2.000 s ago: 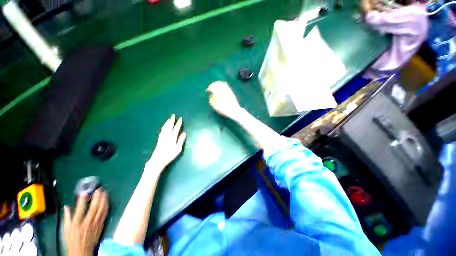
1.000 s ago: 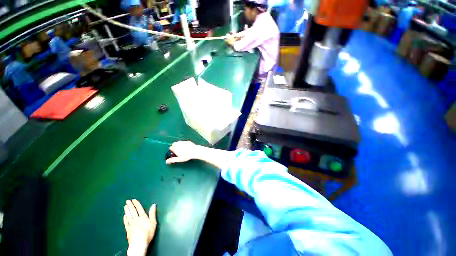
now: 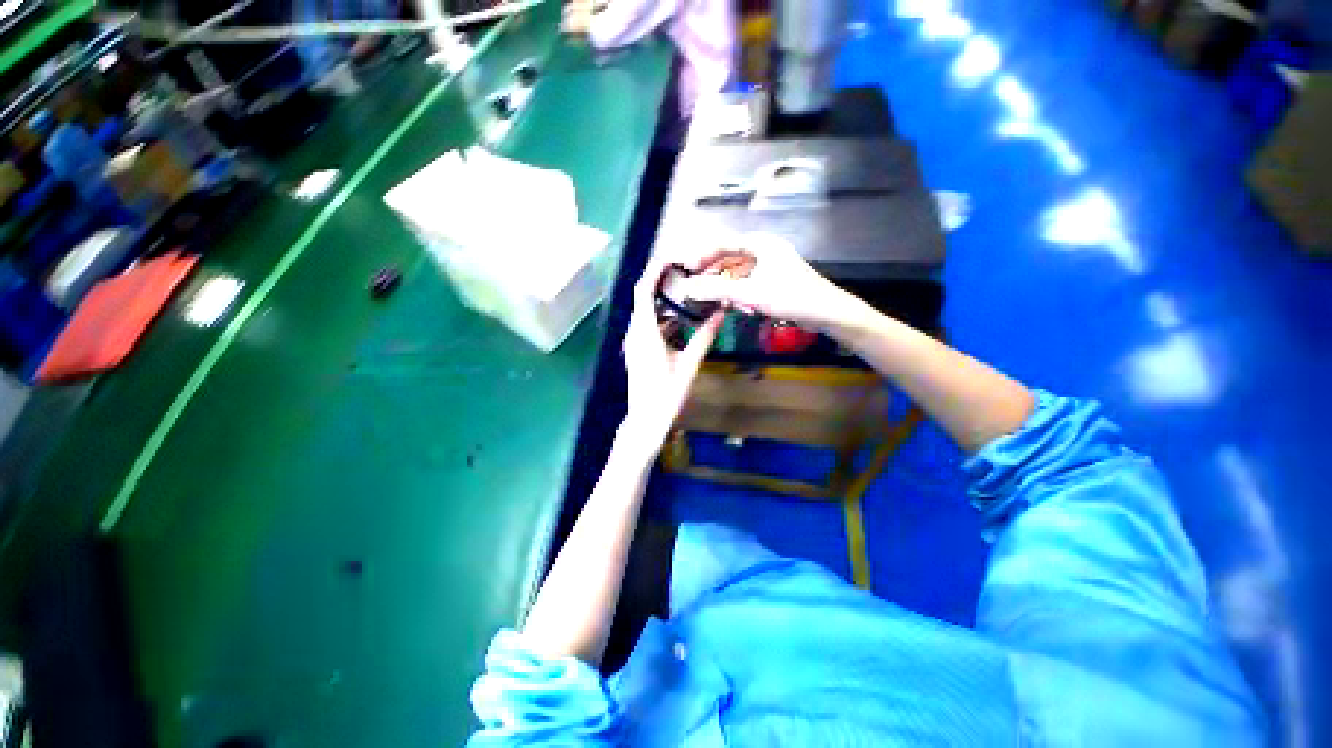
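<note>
My left hand [image 3: 657,351] is raised in front of the machine, with its fingers and thumb around a round black housing [image 3: 678,292]. My right hand [image 3: 767,281] meets it from the right, its fingers at the housing's open side. What the right fingertips hold, if anything, is hidden and blurred. Both hands are bare and above the gap between the green belt [image 3: 424,512] and the machine [image 3: 847,205].
A white open carton [image 3: 511,241] stands at the belt's right edge. A black housing [image 3: 384,281] lies left of it. Small black bits [image 3: 352,566] lie nearer. The red button [image 3: 787,338] is partly behind my right hand. Another person's pink sleeve [image 3: 701,44] is at the top.
Both hands have left the belt and come together in front of the machine. The black housing from under my right hand appears now in my left. The view has turned right.
</note>
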